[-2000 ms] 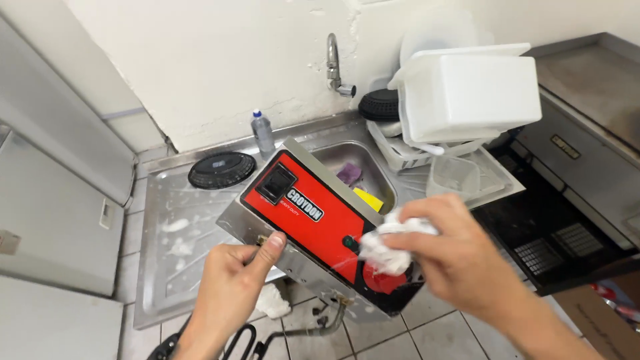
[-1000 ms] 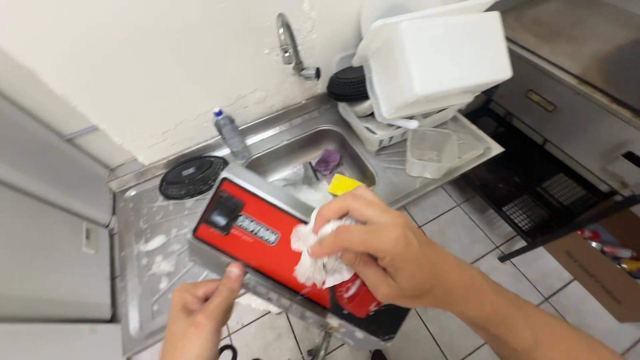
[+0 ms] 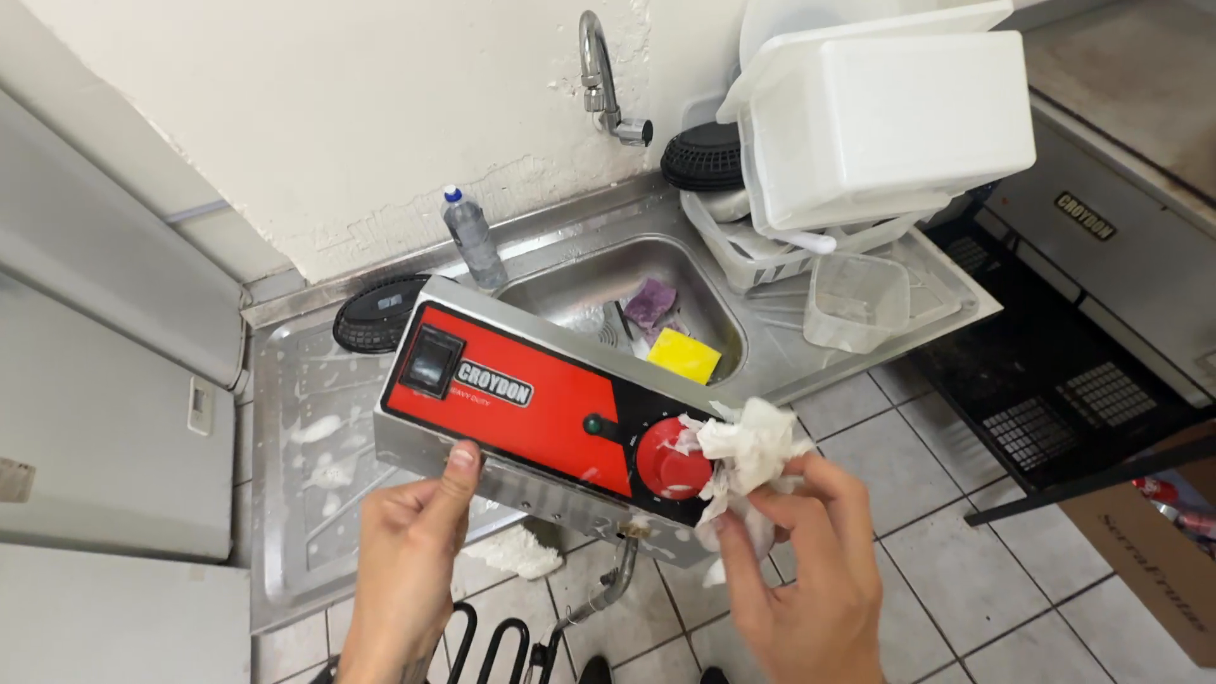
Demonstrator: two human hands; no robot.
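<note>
My left hand (image 3: 418, 541) holds the lower left edge of a Croydon appliance control box (image 3: 532, 404), its thumb on the metal side below the red panel. The box is tilted, with a black rocker switch (image 3: 432, 361) at its left and a small green part near the middle. Crumpled wet white paper (image 3: 755, 446) is pinched in my right hand (image 3: 807, 560), against the panel's right end beside the red knob (image 3: 673, 459). Bits of paper cling around the knob. Below the box are a metal pipe (image 3: 608, 594) and a black looped heating element (image 3: 489, 641).
Behind the box, a steel sink (image 3: 703, 285) holds a yellow sponge (image 3: 684, 356) and a purple cloth (image 3: 651, 304). A plastic bottle (image 3: 473, 237), black baskets (image 3: 375, 313), a faucet (image 3: 603, 81) and a dish rack (image 3: 750, 266) with white tubs (image 3: 893, 123) stand around it. A cardboard box (image 3: 1140, 541) lies right.
My right hand with the paper has moved from the middle of the red panel to its right end, uncovering the green part and the knob. My left hand still holds the lower edge.
</note>
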